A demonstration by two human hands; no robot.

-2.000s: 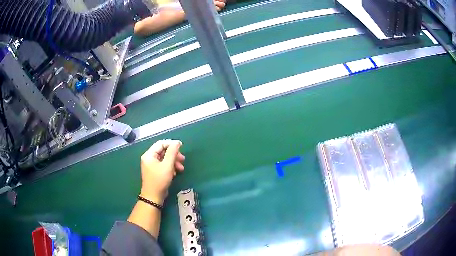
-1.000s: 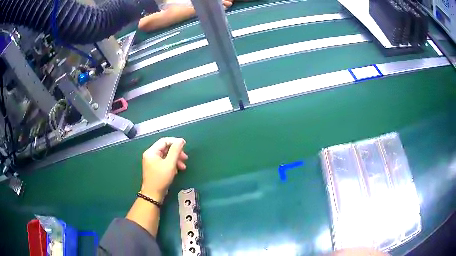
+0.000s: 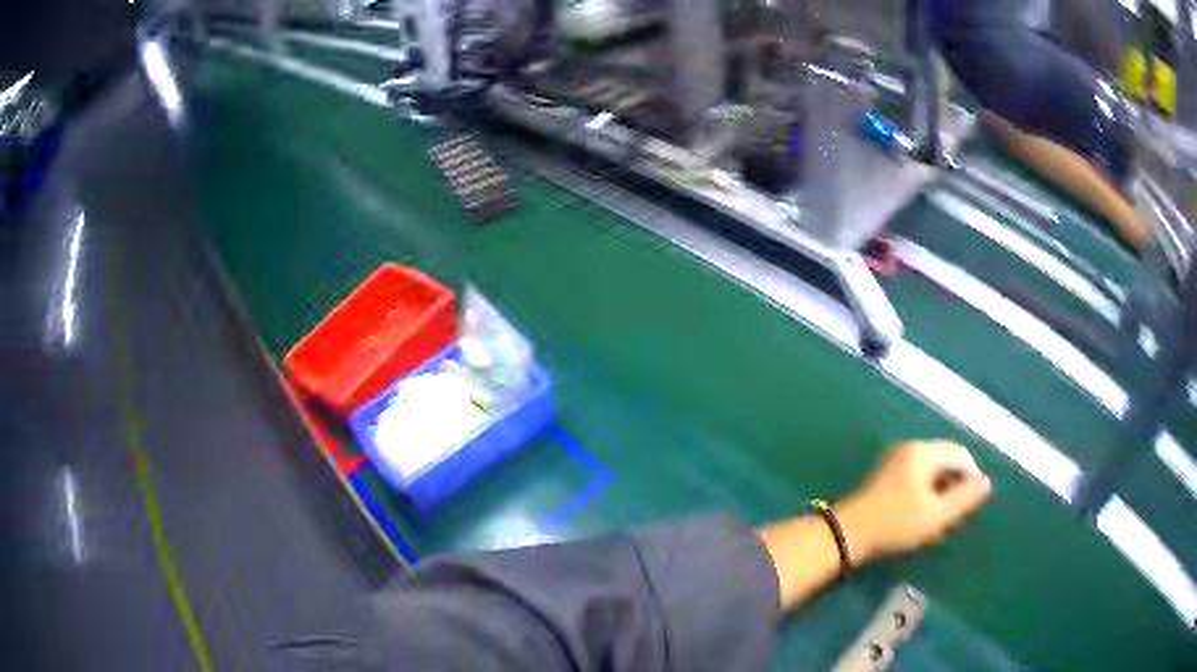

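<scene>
My left hand (image 3: 925, 492) is over the green mat at the lower right, blurred, with its fingers curled and the thumb near the fingertips. I cannot tell whether a tiny part is between them. A dark bead bracelet is on the wrist. The holed metal bar (image 3: 882, 634) lies below the hand, cut off by the bottom edge, with a few dark holes showing. My right hand is out of the picture.
A red bin (image 3: 385, 332) and a blue bin (image 3: 453, 427) with white contents stand side by side near the left bench edge. A clear bag (image 3: 492, 344) is on the blue bin. Ribbed block (image 3: 470, 177), machine frame (image 3: 860, 295) and a person's forearm (image 3: 1070, 171) lie beyond.
The view has swung left, so both bins show whole and the clear tray is out of view. My left hand and the bar now appear further right in the picture.
</scene>
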